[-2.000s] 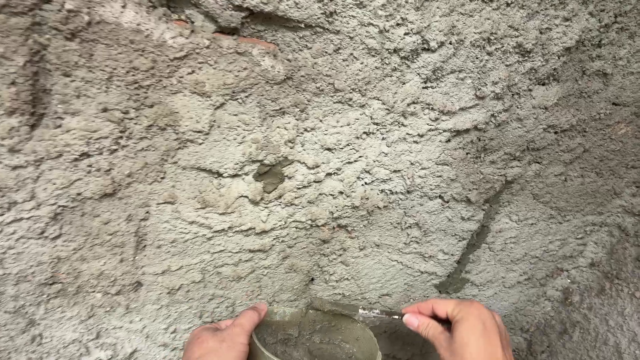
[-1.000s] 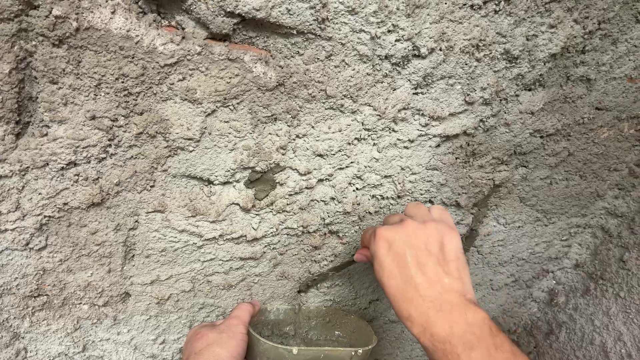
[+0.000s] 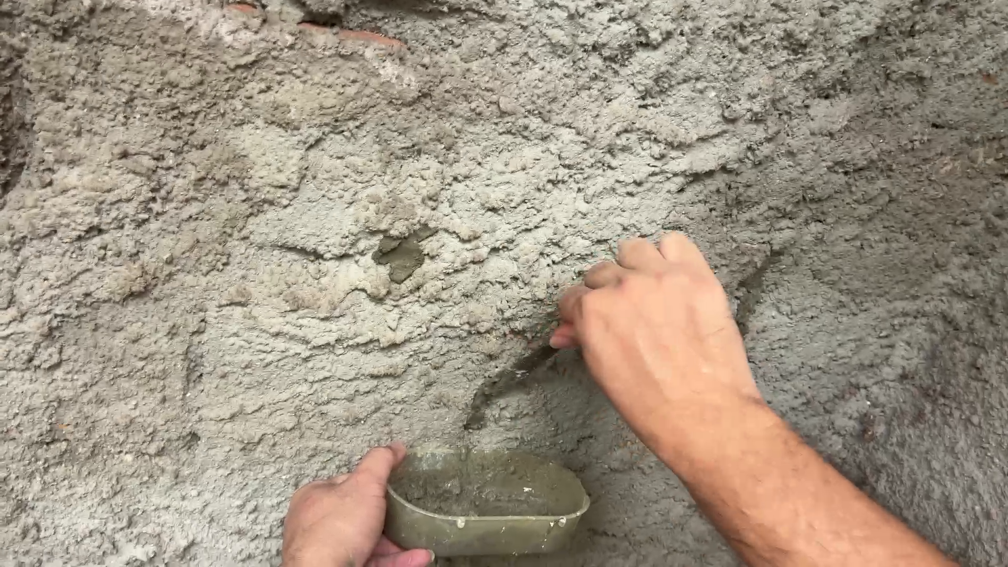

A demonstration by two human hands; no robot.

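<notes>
My left hand (image 3: 346,508) grips the left end of an oval plastic container (image 3: 488,534) at the bottom of the view. Grey wet mortar (image 3: 480,488) lies inside it. Above and to the right, my right hand (image 3: 657,315) is closed on a thin, mortar-coated tool (image 3: 512,378), whose handle is hidden by the fingers. The tool slants down and left from the fingers against a rough cement-rendered wall (image 3: 236,394), its tip just above the container's back rim. A darker damp patch of mortar (image 3: 400,256) fills a hollow in the wall, left of the right hand.
The uneven wall fills the background. A dark, narrow streak (image 3: 754,287) runs beside my right hand's knuckles. Reddish brick fragments (image 3: 354,35) show through near the top left, by a dark recess (image 3: 319,12).
My right hand has moved up from beside the container to the wall, turning so its back faces the view, with the tool still held. My left hand stays on the container.
</notes>
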